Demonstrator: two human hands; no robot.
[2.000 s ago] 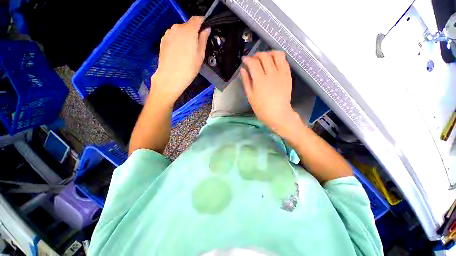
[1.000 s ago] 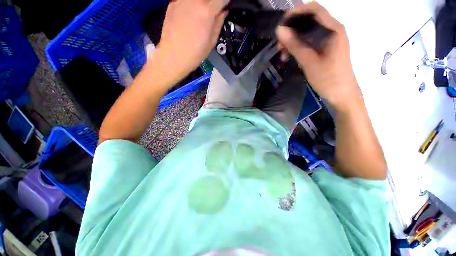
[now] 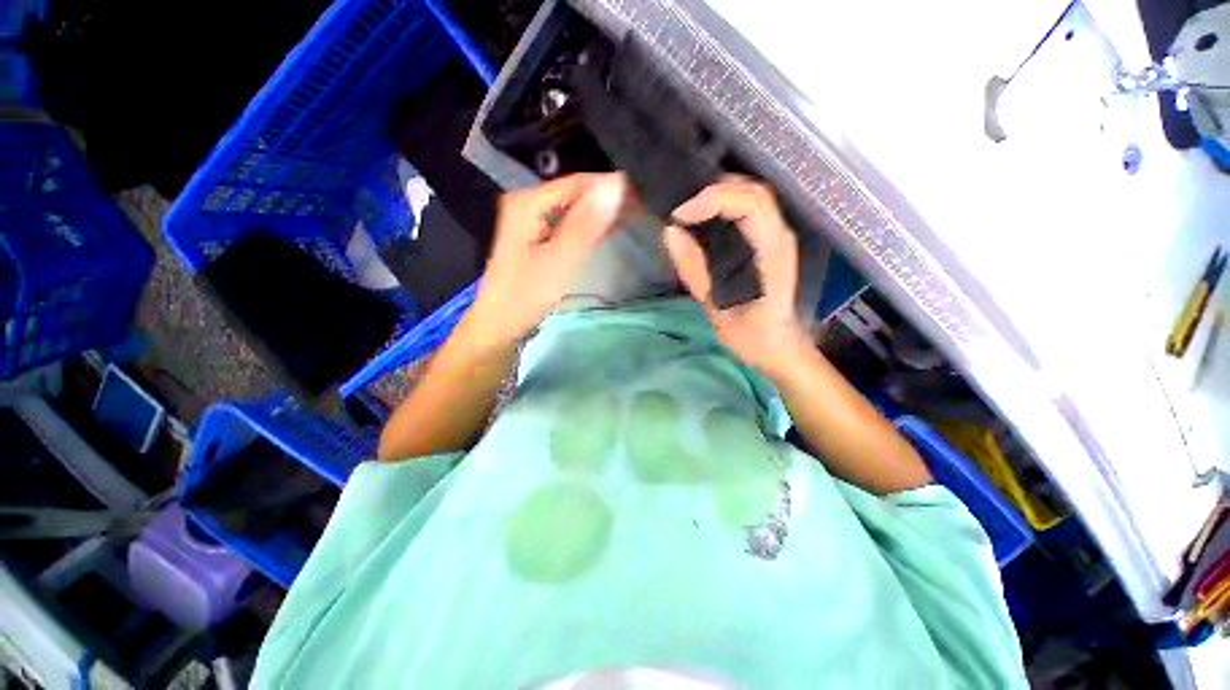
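A limp black cloth piece (image 3: 654, 121) lies across the right part of the grey drawer (image 3: 505, 165) under the table edge. My right hand (image 3: 755, 270) is curled round a black part of cloth, with dark material showing inside its fingers. My left hand (image 3: 546, 256) is beside it, thumb and fingers bent close together near the cloth's lower left edge. It is blurred, and whether it pinches the cloth cannot be told. Small round metal items show in the drawer.
The white machine table (image 3: 931, 148) with a ruler edge runs down the right, bearing a yellow-and-black tool (image 3: 1194, 307) and part of the sewing machine (image 3: 1194, 68). A blue crate (image 3: 290, 148) with dark cloth stands left of the drawer. Another crate (image 3: 256, 425) and a purple object (image 3: 182, 573) are lower left.
Both hands have come down from the drawer towards my lap and closer together. The dark cloth in my right hand has moved down with it, and black cloth now covers part of the drawer.
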